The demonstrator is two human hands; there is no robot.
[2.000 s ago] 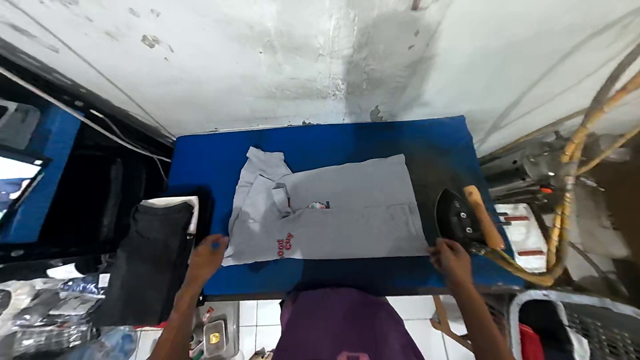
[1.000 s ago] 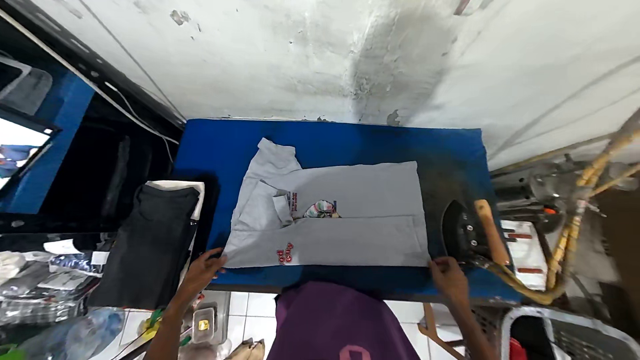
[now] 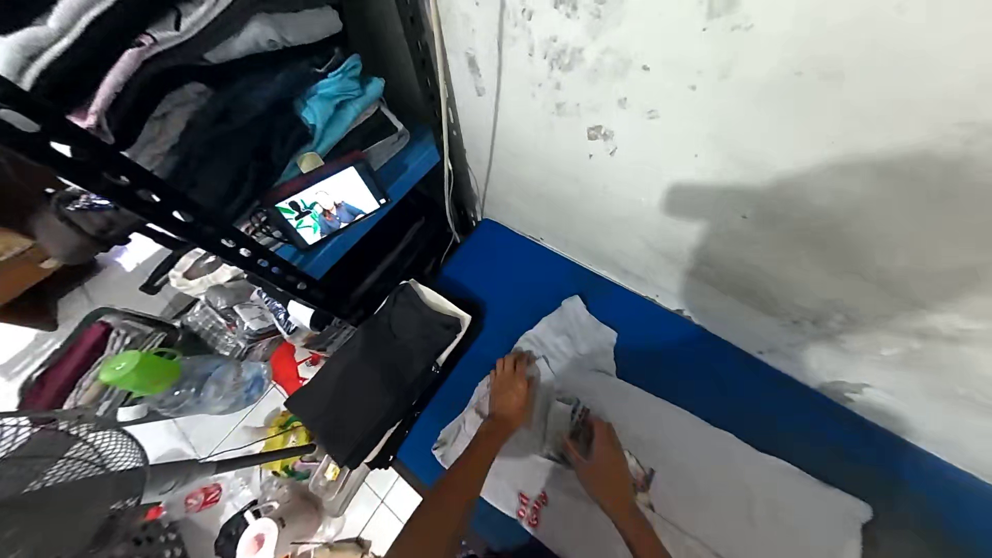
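A light grey T-shirt [image 3: 713, 457] with printed lettering and a picture lies partly folded on the blue-covered table [image 3: 511, 271]. My left hand [image 3: 511, 391] lies on the shirt near its sleeve end, fingers close together, pressing on the cloth. To its right, my right hand [image 3: 601, 465] has its fingers curled at a folded part of the shirt beside the print. That part is blurred between the two hands, but the right fingers appear to pinch the fabric.
Folded dark garments [image 3: 380, 364] are stacked left of the table. A metal shelf [image 3: 155, 194] holds clothes and a lit phone [image 3: 329, 205]. A fan [image 3: 70, 473], a plastic bottle [image 3: 209, 384] and several containers stand lower left. A stained wall [image 3: 659, 155] borders the table's back.
Both hands have left the shirt's near corners and moved onto its sleeve end, close together. The view has swung left.
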